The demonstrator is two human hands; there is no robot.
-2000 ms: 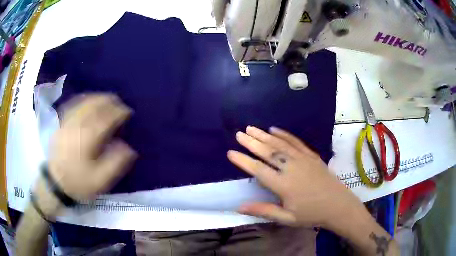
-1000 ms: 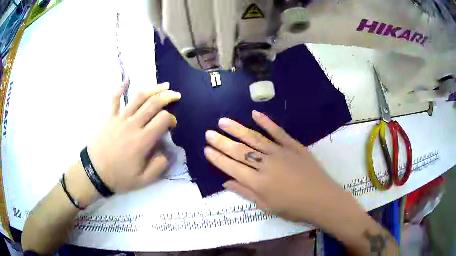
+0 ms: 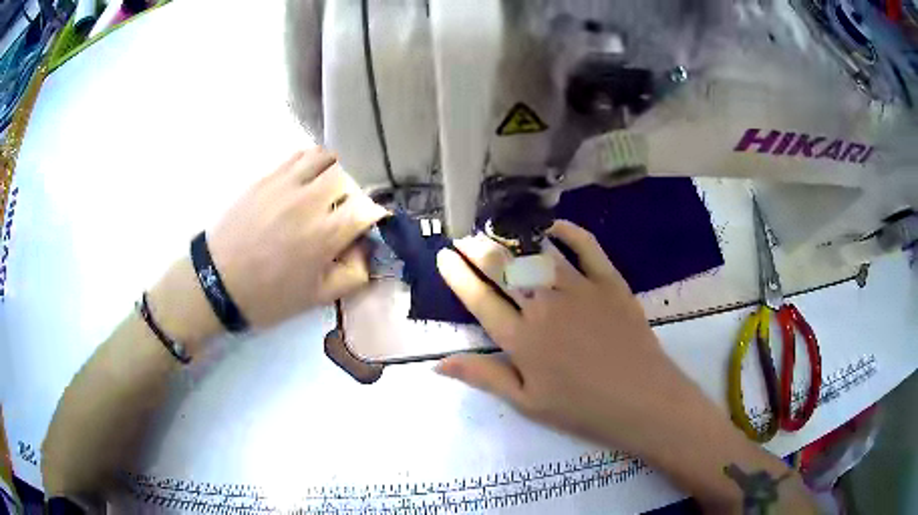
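The dark navy fabric panel (image 3: 644,236) lies under the head of the white sewing machine (image 3: 403,91), with part showing right of the needle area and a narrow part in front of it. My left hand (image 3: 302,226) has its fingertips closed on the panel's left edge beside the presser area. My right hand (image 3: 574,332) lies with spread fingers over the panel, just right of and in front of the presser area. The presser foot is mostly hidden by the machine head and my fingers.
Scissors (image 3: 773,367) with yellow and red handles lie right of my right hand. The bed plate's outline (image 3: 423,356) and brown corner piece (image 3: 354,359) show in front. A printed ruler (image 3: 403,493) runs along the front edge. Thread cones stand at the back left.
The panel has moved away from me and under the machine head, uncovering the bed plate. My left hand has moved right to the panel's edge. My view has shifted closer to the machine head.
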